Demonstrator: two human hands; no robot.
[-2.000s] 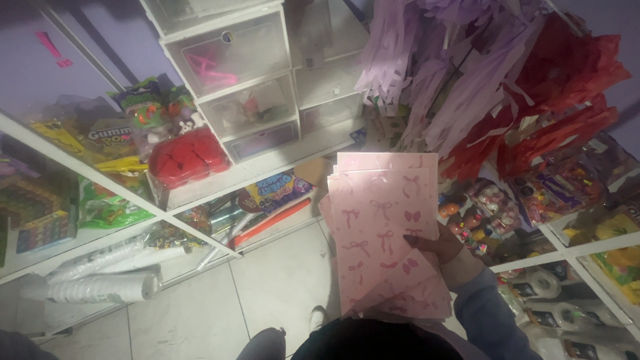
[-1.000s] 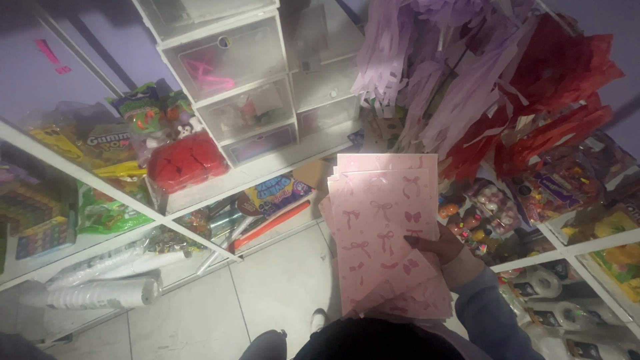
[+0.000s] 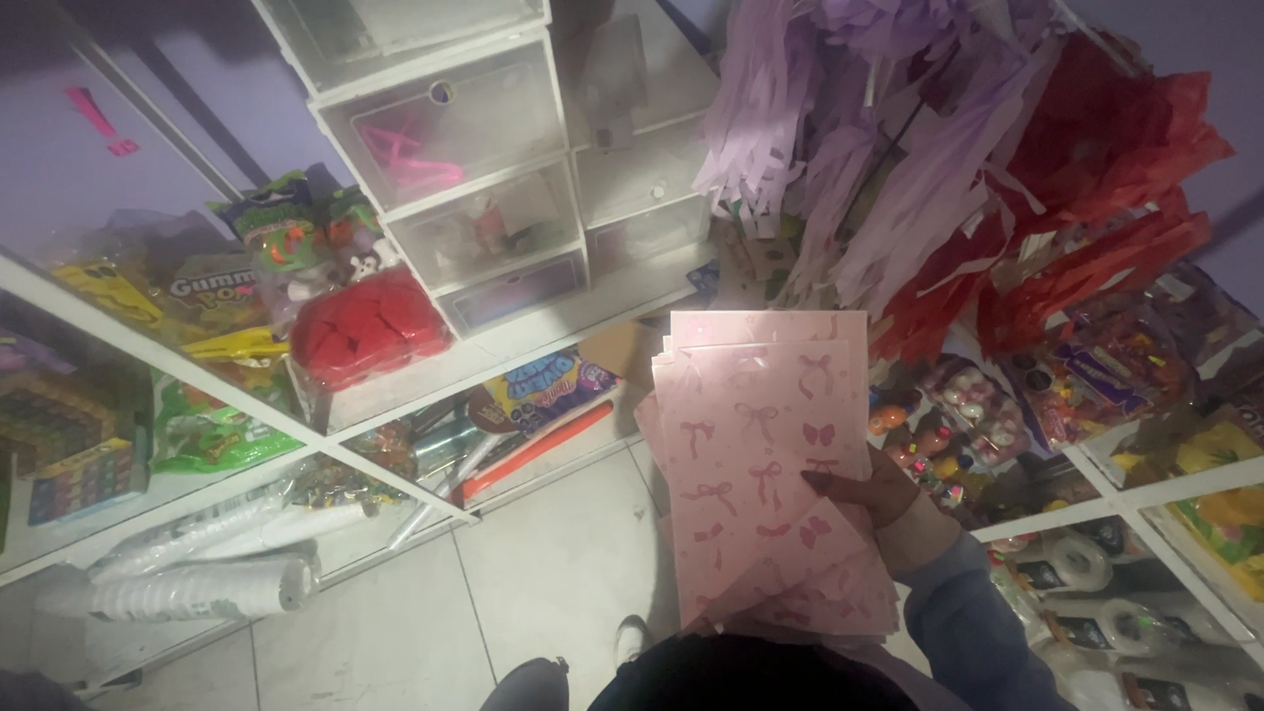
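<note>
My right hand [image 3: 874,499], in a blue-grey sleeve, grips the right edge of a stack of pink sheets [image 3: 760,425] printed with bows. Its thumb lies on the top sheet; the other fingers are hidden behind the stack. The sheets are slightly fanned, with several corners showing at the upper left. Dark clothing covers the lower end of the stack. My left hand is not in view.
White plastic drawers [image 3: 449,118] stand on a white shelf [image 3: 395,405] with candy bags and a red package [image 3: 365,326]. Purple tissue fringes [image 3: 770,99] and red tissue paper [image 3: 1096,158] hang at the right. Wrapped foam cups [image 3: 197,588] lie low on the left.
</note>
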